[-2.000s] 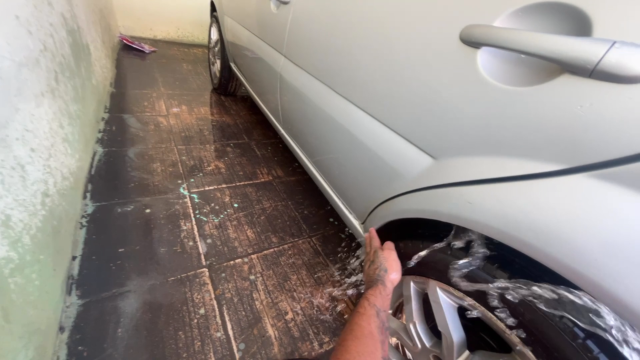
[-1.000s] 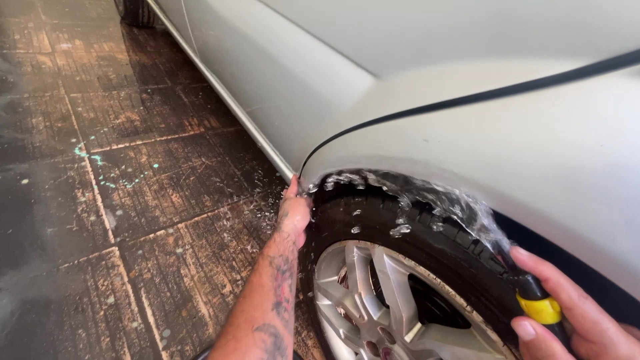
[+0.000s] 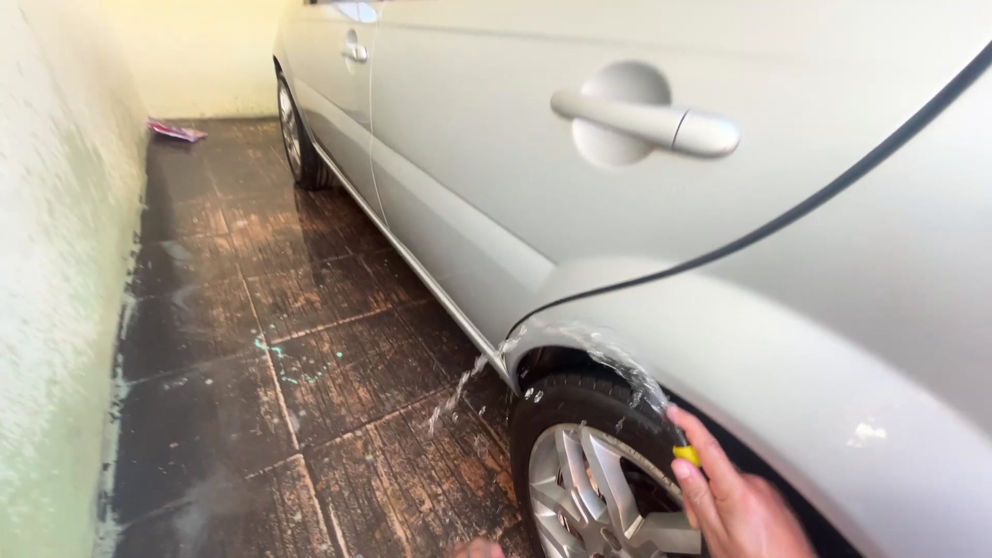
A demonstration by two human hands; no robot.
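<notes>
My right hand (image 3: 732, 496) grips a black and yellow hose nozzle (image 3: 685, 453) beside the rear wheel arch of a silver car (image 3: 480, 186). From the nozzle a stream of water (image 3: 620, 356) arcs up and left over the arch edge and falls toward the floor. Below it sits the black tire (image 3: 562, 411) with its silver alloy rim (image 3: 601, 492). Of my left hand (image 3: 477, 549), only a small part shows at the bottom edge, left of the wheel; its fingers and anything in them cannot be made out.
A stained wall (image 3: 62, 271) runs along the left. Wet brown tiles (image 3: 364, 387) lie between it and the car, with greenish specks on them. A pinkish packet or cloth (image 3: 177, 132) lies near the far wall (image 3: 209, 62). The front wheel (image 3: 293, 132) stands farther off.
My left hand has dropped from the lower front corner of the wheel arch to the bottom edge of view. The water now reaches past that corner. The view has tilted up.
</notes>
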